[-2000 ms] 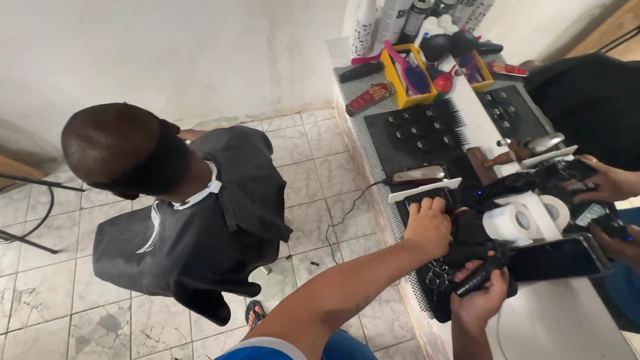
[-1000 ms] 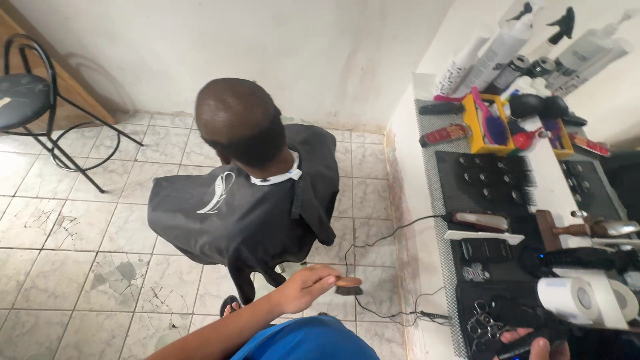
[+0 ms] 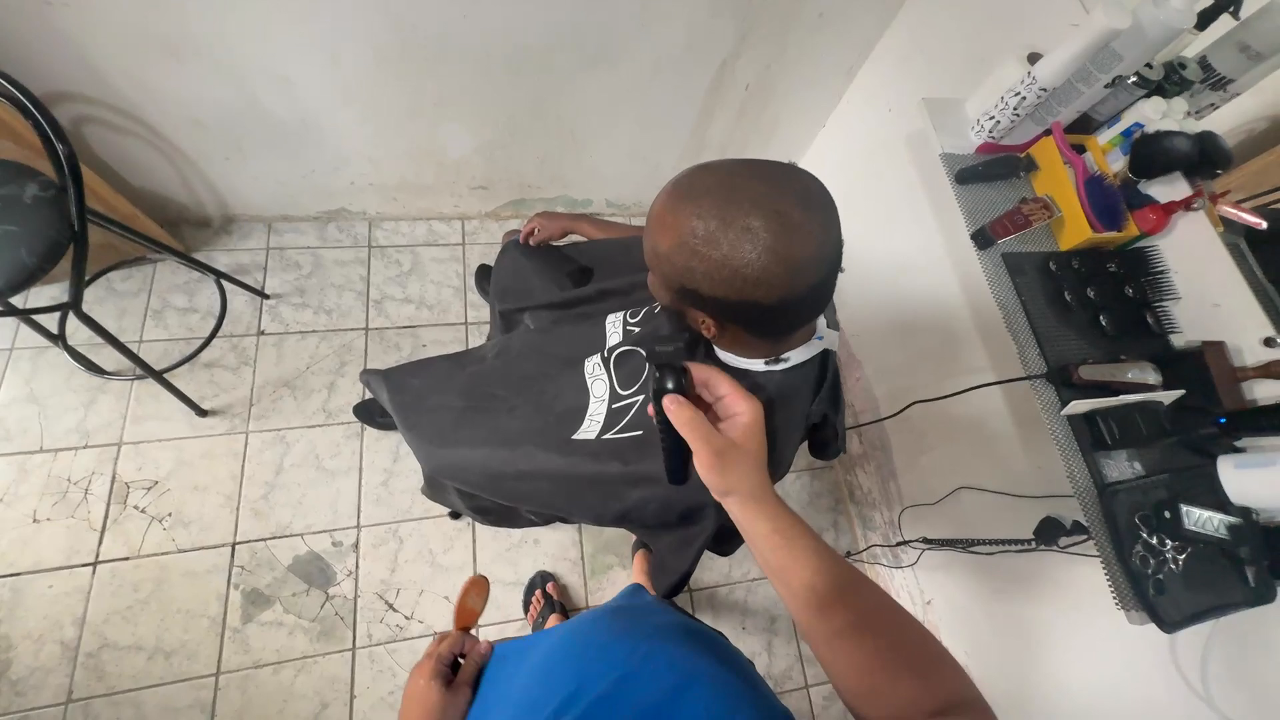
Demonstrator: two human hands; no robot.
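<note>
My right hand (image 3: 722, 425) grips a black hair clipper (image 3: 671, 420), its head close to the chin side of a seated person (image 3: 745, 235). That person's head is shaved on top, with a band of short dark hair low at the back. A black barber cape (image 3: 520, 380) with white lettering covers the body, and a white neck strip (image 3: 780, 352) circles the neck. Low in the view, my left hand (image 3: 445, 675) holds a wooden-backed brush (image 3: 471, 602) by one end, beside my blue shirt.
At right, a counter holds clipper guards (image 3: 1110, 285), a corded clipper (image 3: 1115, 374), scissors (image 3: 1158, 555), a yellow basket (image 3: 1095, 230) and bottles. Black cords (image 3: 985, 543) hang beside it. A black stool (image 3: 75, 250) stands at left on the cracked tile floor.
The right hand has come from the counter to beside the person's head with the clipper. The left hand with the brush has moved away from the cape, down and left. The view has shifted.
</note>
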